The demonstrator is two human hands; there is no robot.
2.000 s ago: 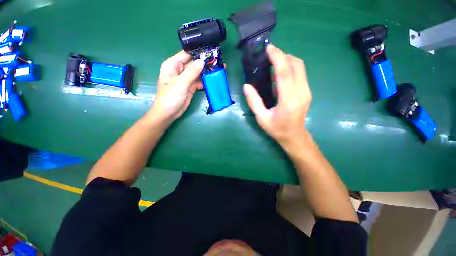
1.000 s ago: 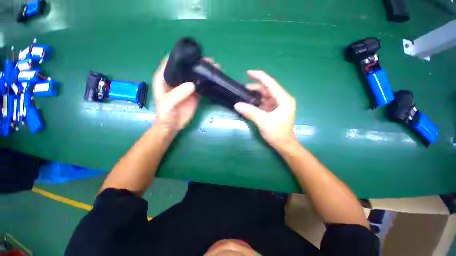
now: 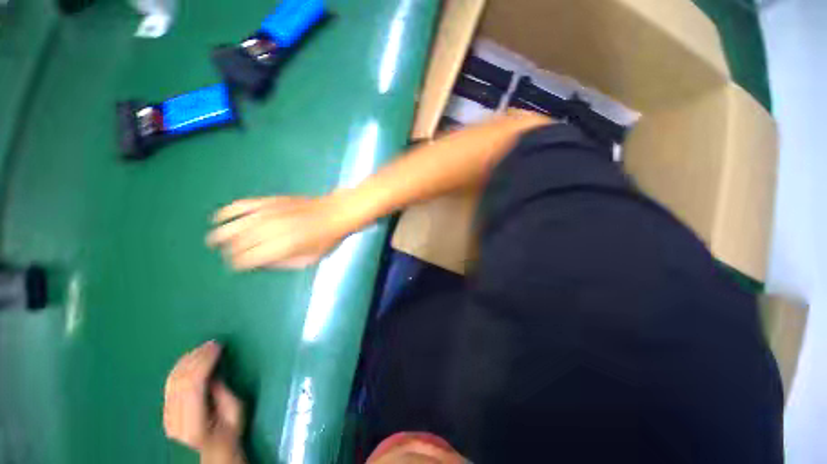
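Note:
My right hand (image 3: pixel 272 234) is blurred over the green bench, with its fingers extended and nothing visible in it. My left hand (image 3: pixel 201 399) is at the lower left with fingers curled. A dark patch lies beside it, and I cannot tell whether it is a held part or shadow. Two half-built devices with black heads and blue packs lie on the bench at the upper left, one lower (image 3: pixel 195 109) and one higher (image 3: pixel 295 20). No closed black device is clearly visible.
An open brown carton (image 3: pixel 626 45) stands beyond the bench edge at upper right, holding long black shells (image 3: pixel 485 82) and a pale liner. My right arm crosses its near side. A blurred grey-and-black object (image 3: pixel 23 286) is at the left edge.
The view has swung to my right, bringing the carton into sight. My right hand has left the black device that both hands held. The loose battery packs are out of view.

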